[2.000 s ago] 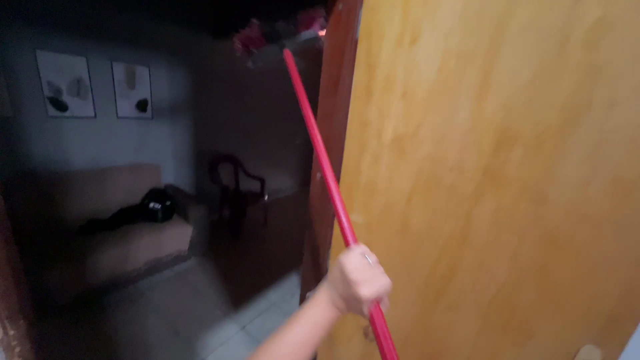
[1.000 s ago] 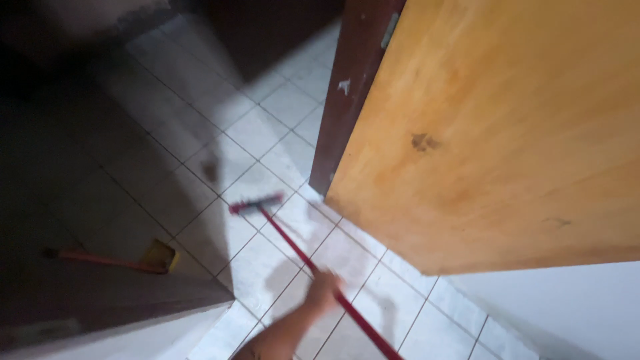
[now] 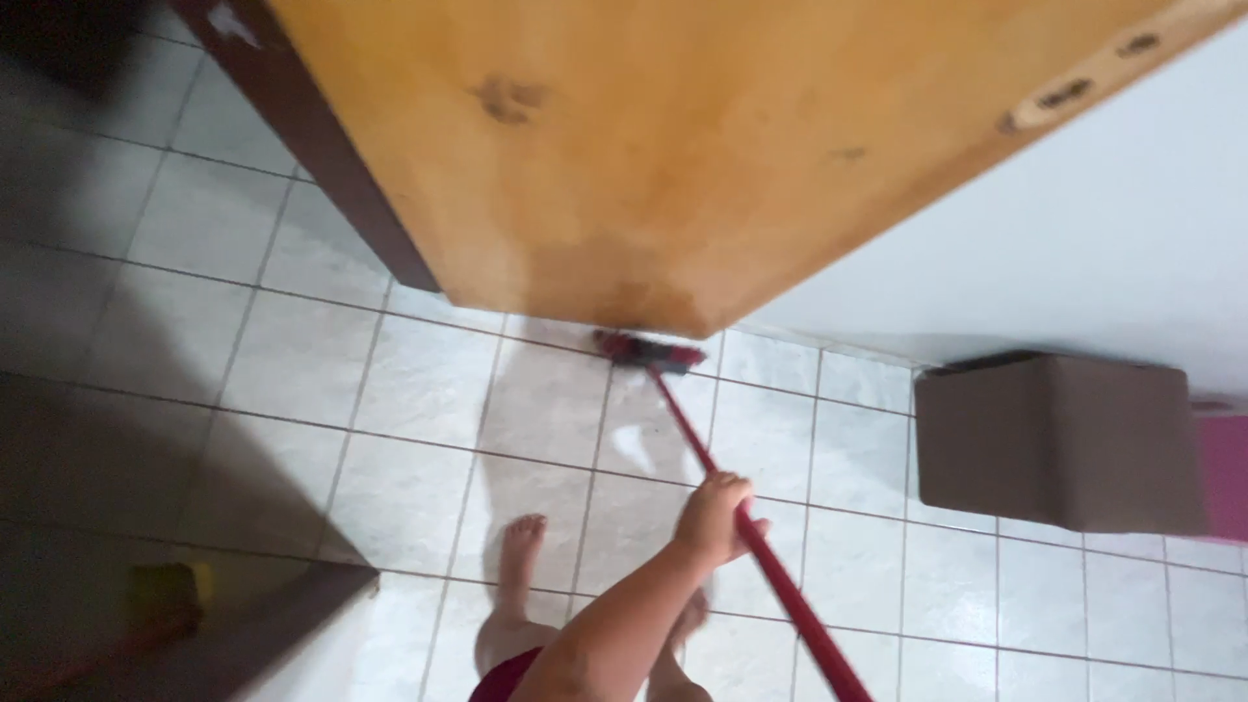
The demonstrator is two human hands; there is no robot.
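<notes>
My left hand (image 3: 719,519) is closed around the red handle (image 3: 795,595) of a broom. The handle runs from the lower right up to the broom head (image 3: 651,352), which has red and dark parts and rests on the tiled floor by the bottom edge of a wooden door (image 3: 624,175). The head is slightly blurred. My right hand is out of view, as is the upper end of the handle.
A brown bin or box (image 3: 1058,444) stands at the right by the white wall, with a pink object (image 3: 1225,473) beside it. A dark door frame (image 3: 331,156) borders the door. A yellowish dustpan (image 3: 171,595) lies in shadow at lower left. My bare feet are below.
The broom head was raised two seconds ago, then was down on the tiles near the doorway; now it is in front of the door's bottom edge. The view has tilted down and turned right.
</notes>
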